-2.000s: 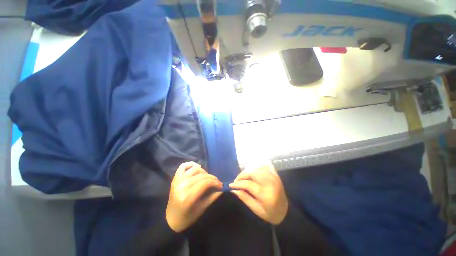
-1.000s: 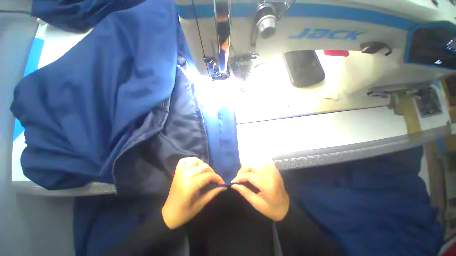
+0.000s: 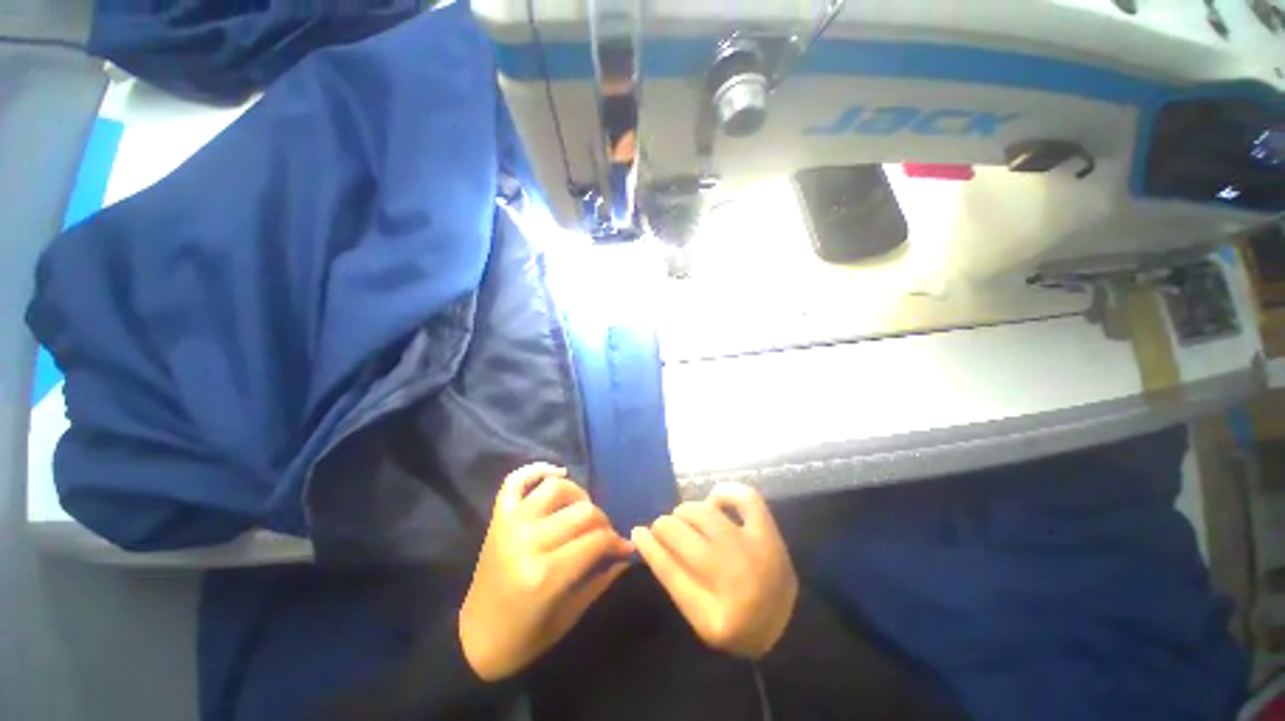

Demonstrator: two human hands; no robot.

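My left hand [image 3: 543, 571] and my right hand [image 3: 722, 566] meet at the near end of the navy band [image 3: 624, 423], in front of the table edge. Both pinch the band's end between thumb and fingers. The band runs straight up to the presser foot [image 3: 616, 230], where bright light hides the needle. Darker lining [image 3: 522, 366] lies left of the band. The large navy garment piece [image 3: 282, 268] is heaped further left. The white sewing machine [image 3: 902, 85] stands above.
A dark phone-like rectangle [image 3: 850, 211] and a small red item [image 3: 939, 171] lie under the machine arm. More navy cloth [image 3: 1015, 578] hangs below the table's ridged front edge [image 3: 902, 465]. Another navy heap [image 3: 233, 42] lies at the back left.
The view has shifted slightly. My fingers have curled in closer together at the band's end, my right hand most. The band and garment lie much as before.
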